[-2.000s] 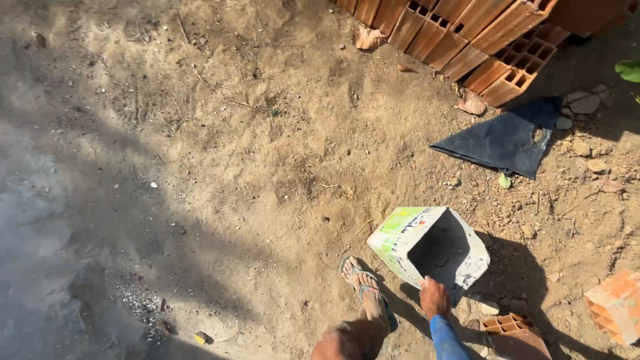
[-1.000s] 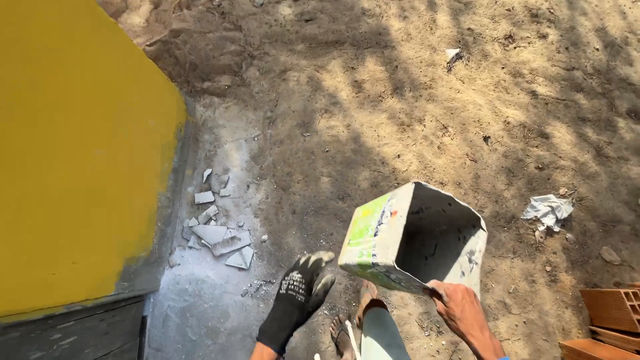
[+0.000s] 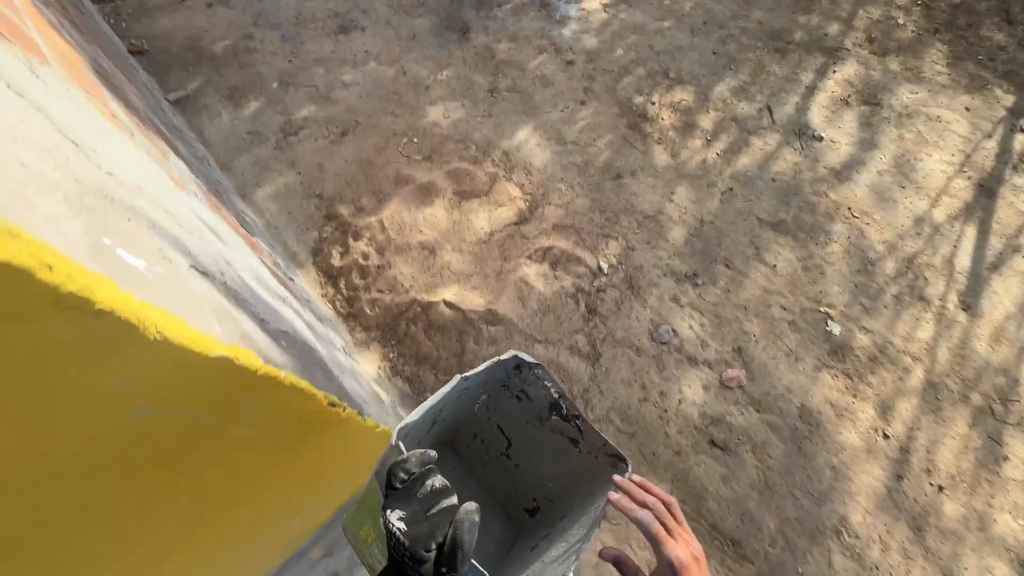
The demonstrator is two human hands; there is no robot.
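Observation:
A square, open-topped container (image 3: 512,456) with grey walls and dark flaking marks inside tilts at the bottom centre. My left hand (image 3: 428,512), in a black work glove with pale smears, is at its left rim with curled fingers, and a thin wire-like piece shows beside them; how firmly it grips cannot be told. At the right corner of the rim is my bare right hand (image 3: 656,524), fingers spread, the fingertips beside or touching the edge. Part of the container's green outer side shows below the glove.
A wall painted yellow (image 3: 160,416) below and bare whitish plaster (image 3: 152,168) above runs along the left, close to the container. Sandy ground (image 3: 720,264) with a low sand mound (image 3: 448,232), small stones and shadows spreads ahead and right.
The gloved left hand, apart from the container one second ago, is now at its rim. The right hand has opened from its hold on the edge. The view has swung to the wall.

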